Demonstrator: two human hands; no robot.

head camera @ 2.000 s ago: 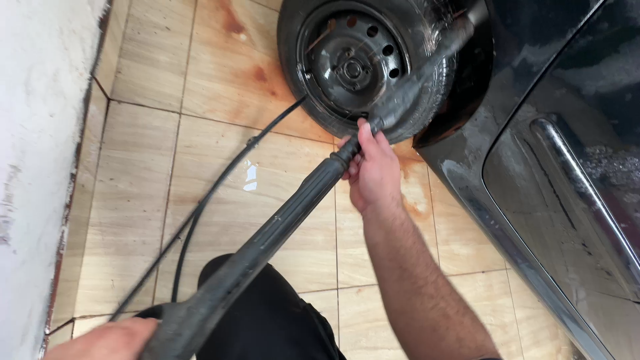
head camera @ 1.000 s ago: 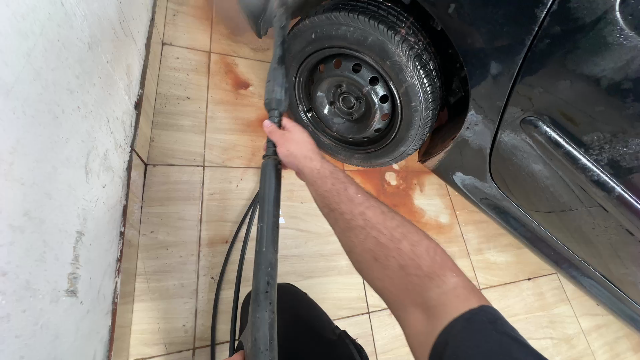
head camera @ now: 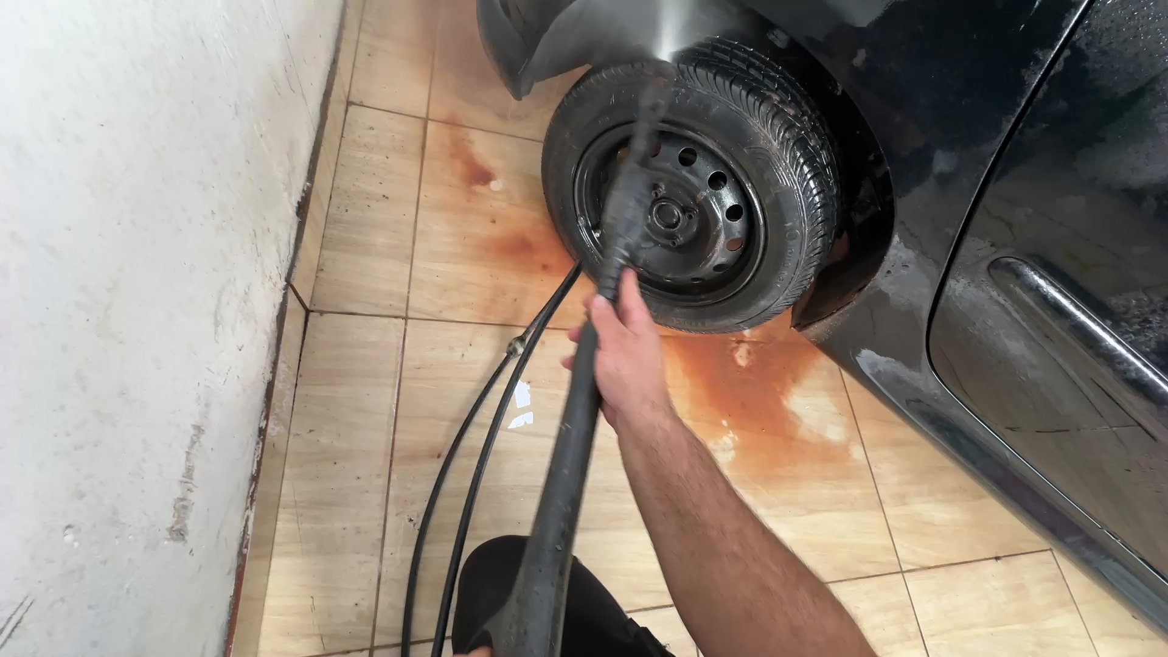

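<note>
A black pressure washer lance [head camera: 575, 411] runs up from the bottom edge, its blurred nozzle end in front of the car wheel. My right hand [head camera: 625, 351] is closed around its shaft, just below the wheel rim. Only a bit of my left hand [head camera: 476, 651] shows at the bottom edge, by the lance's rear grip; most of it is hidden. White spray [head camera: 669, 32] fans from the nozzle against the black fender above the tyre [head camera: 803, 201]. The black steel wheel [head camera: 698, 242] is wet.
A scuffed white wall [head camera: 146, 274] stands at the left. Black hoses [head camera: 484, 456] loop over the tiled floor [head camera: 347, 438], which has rust-brown stains [head camera: 748, 383]. The dark car's door [head camera: 1058, 319] and sill are at the right. My black-clad knee [head camera: 493, 575] is below.
The lance's front end has moved from beside the wheel, left of it, to in front of the wheel, and my right hand has moved with it. Spray now shows over the tyre.
</note>
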